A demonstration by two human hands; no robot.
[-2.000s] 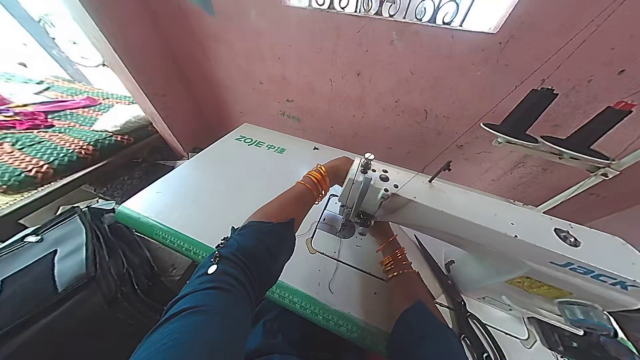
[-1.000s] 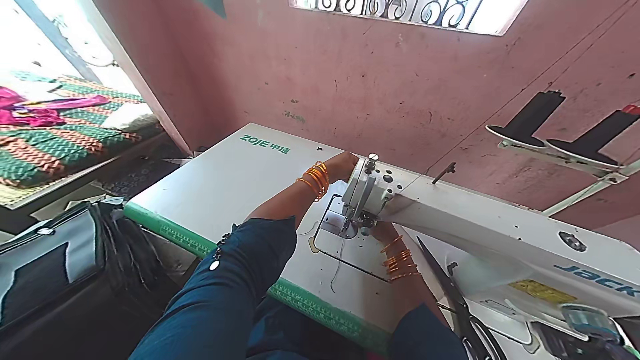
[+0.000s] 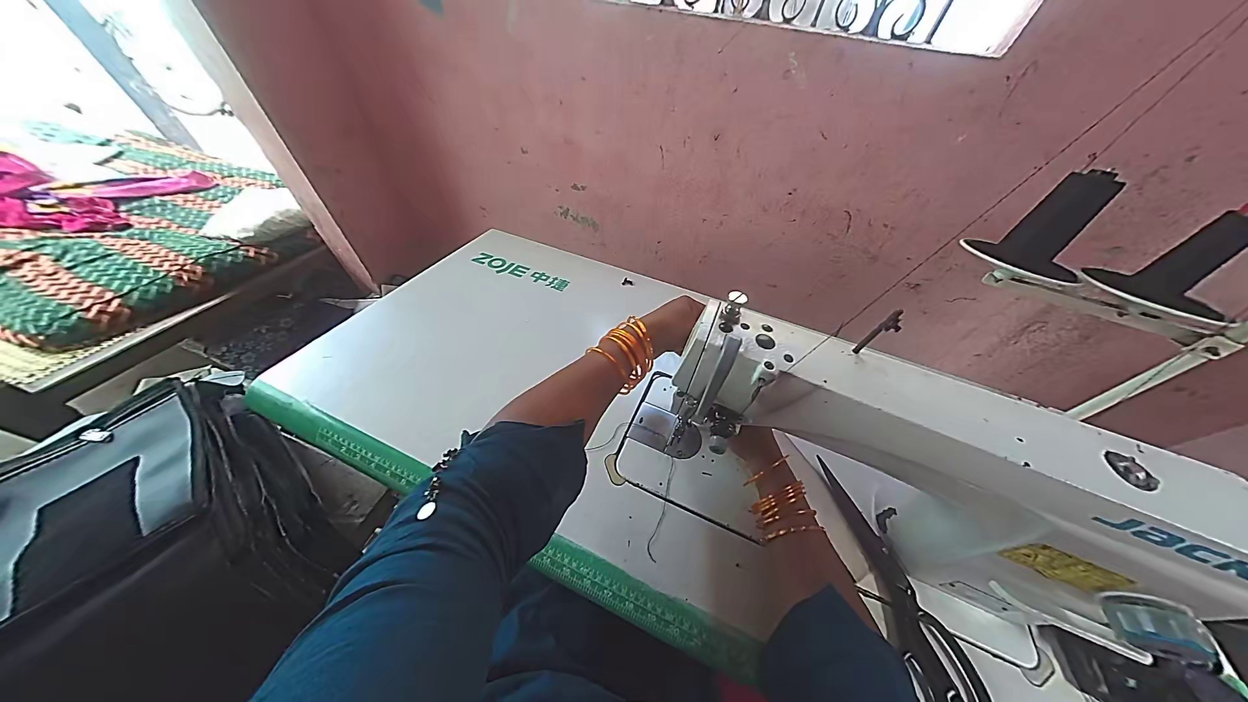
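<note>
A white Jack sewing machine (image 3: pixel 936 429) stands on a white sewing table (image 3: pixel 409 341) with a green measuring tape along its front edge. My left hand (image 3: pixel 680 322) reaches behind the machine's head; its fingers are hidden there. Under the arm, right of the needle area, is my right hand (image 3: pixel 751 447), its fingers also hidden by the machine. Whether either hand holds anything cannot be seen. Between the hands lies the metal needle plate (image 3: pixel 682 441), and a loose thread (image 3: pixel 666 507) trails from it over the table.
Large black-handled scissors (image 3: pixel 892 575) lie right of my right forearm. Black thread cones (image 3: pixel 1063 224) sit on a stand at the right. A stack of black fabric pieces or bags (image 3: pixel 117 507) is at the left, beyond it a bed with a striped cover (image 3: pixel 146 263). A pink wall stands behind.
</note>
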